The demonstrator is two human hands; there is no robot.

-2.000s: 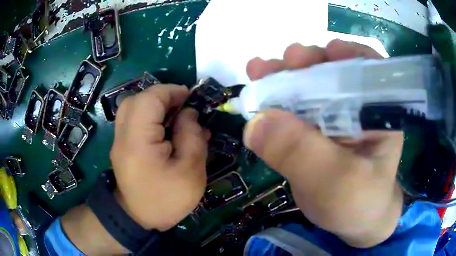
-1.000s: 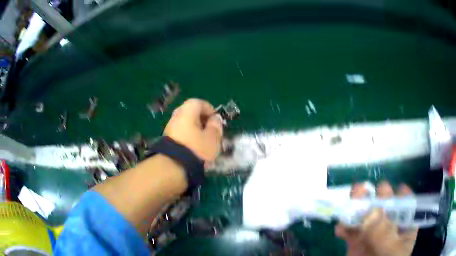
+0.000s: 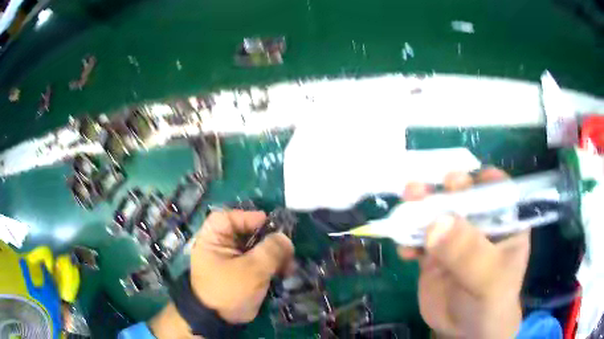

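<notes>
My left hand [image 3: 233, 265], with a dark band at the wrist, pinches a small electronic housing [image 3: 273, 225] at its fingertips; the housing is blurred and partly hidden by the fingers. My right hand [image 3: 467, 265] holds a translucent-white dispensing syringe [image 3: 493, 202] lying nearly level. Its yellow needle [image 3: 361, 231] points left toward the held housing, with a gap between them. A thin whitish bit shows at the needle's tip. Several dark housings [image 3: 354, 255] lie on the green surface below and between the hands.
More housings [image 3: 153, 222] lie in a group at left and along the white strip [image 3: 483, 99]. One housing [image 3: 261, 51] lies beyond the strip on the green belt. A white sheet [image 3: 351, 165] lies ahead of the hands. A yellow-and-blue object [image 3: 40, 278] is at lower left, a red tray [image 3: 591, 134] at right.
My left hand has come back from over the strip and now pinches a housing near me. A housing lies on the belt beyond the strip. The syringe is now nearer, its needle clear of the sheet.
</notes>
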